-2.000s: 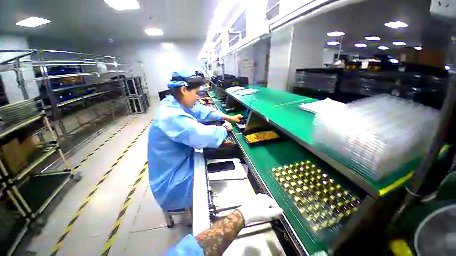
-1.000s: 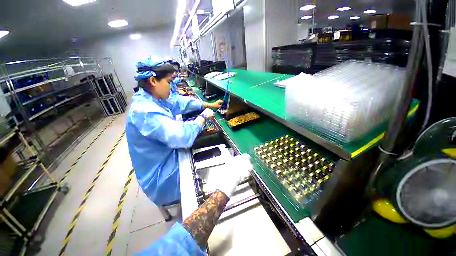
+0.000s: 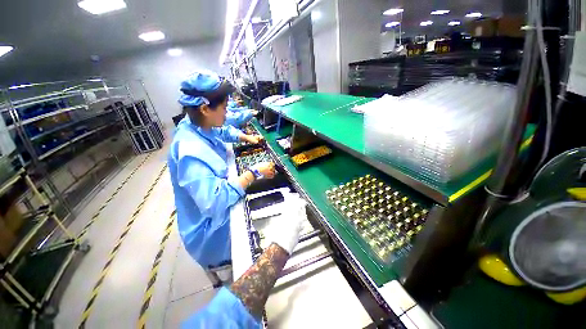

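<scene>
My left hand (image 3: 293,220), in a white glove with a patterned forearm cover and blue sleeve, reaches forward over the conveyor line. The glove is blurred against pale flat panels (image 3: 315,295) lying between the rails, and its fingers cannot be made out. A dark phone-like device (image 3: 266,200) on a white holder lies just beyond it. A clear blister tray (image 3: 376,218) with rows of yellow and dark transformers sits on the green bench, right of the hand. My right hand is not in view.
A person in blue (image 3: 204,173) works at the left. A black parts tray (image 3: 311,155) lies beyond the blister tray. Stacked clear trays (image 3: 443,128) stand on the green shelf (image 3: 340,119). A desk fan (image 3: 551,247) is at the right.
The view has turned right, bringing the fan fully in. My left hand has drawn left, away from the bench edge. The neighbour's hands have moved apart, uncovering a board carrier.
</scene>
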